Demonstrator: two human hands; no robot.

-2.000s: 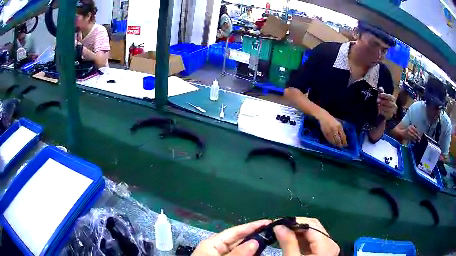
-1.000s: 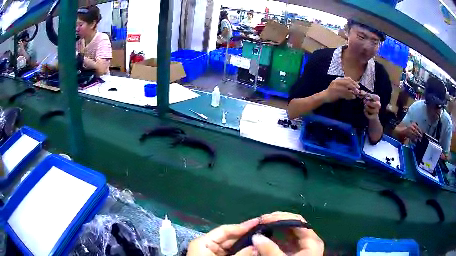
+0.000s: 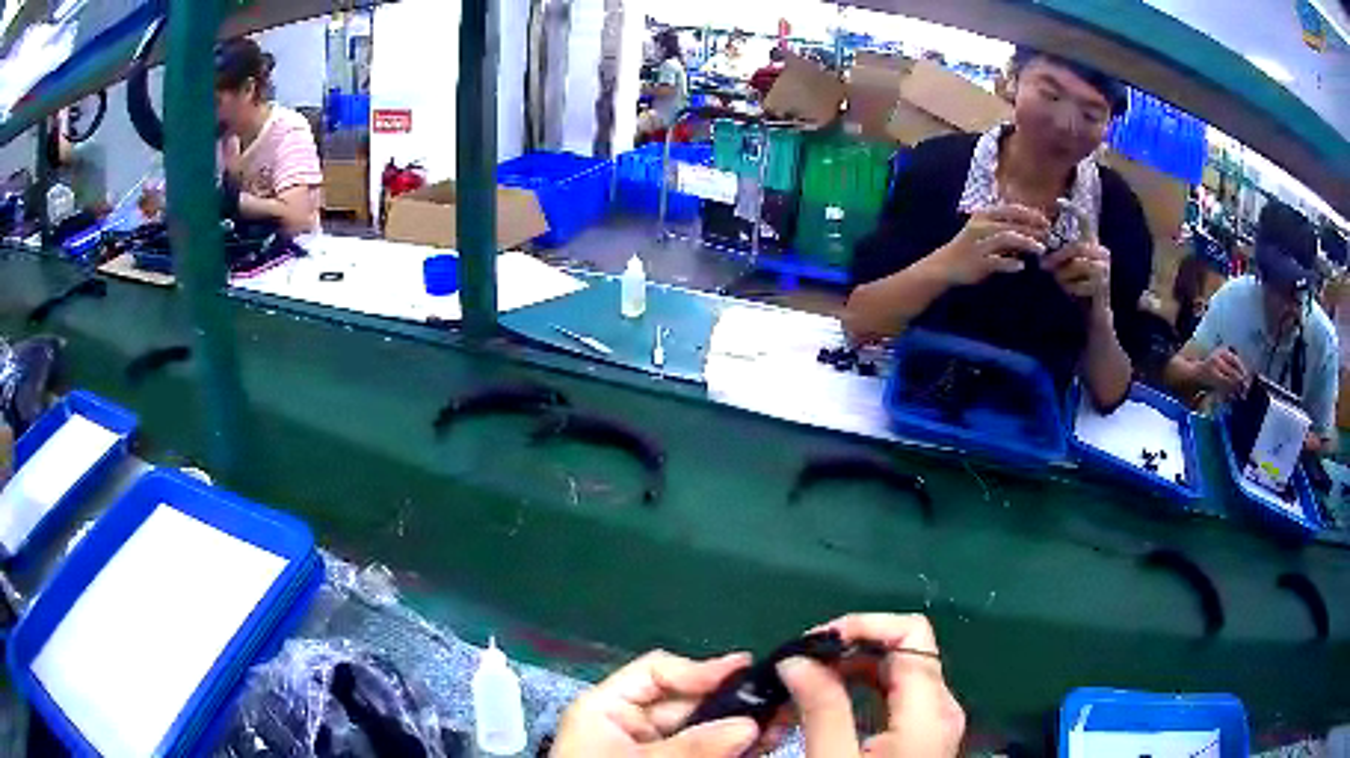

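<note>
A black headband (image 3: pixel 758 690) is held between both hands at the bottom centre, low over the near bench edge. My left hand (image 3: pixel 644 711) grips it from the left with thumb and fingers. My right hand (image 3: pixel 885 699) pinches its right end, where a thin dark wire or strip sticks out to the right. The lower parts of both hands are cut off by the bottom edge. The small part at the band end is too blurred to tell. A white dropper bottle (image 3: pixel 499 702) stands upright left of my left hand.
Headbands (image 3: pixel 600 440) lie spaced on the green conveyor belt (image 3: pixel 711 555). Stacked blue trays (image 3: pixel 163 622) and a plastic bag of black parts (image 3: pixel 333 708) are at left. A smaller blue tray (image 3: pixel 1155 708) is at lower right. A worker (image 3: pixel 1022 267) sits opposite behind a blue bin (image 3: pixel 977 397).
The belt's headbands have shifted right. My hands have turned the held band from a broad arc to a more foreshortened view, its wire end showing again. The worker opposite has raised both hands.
</note>
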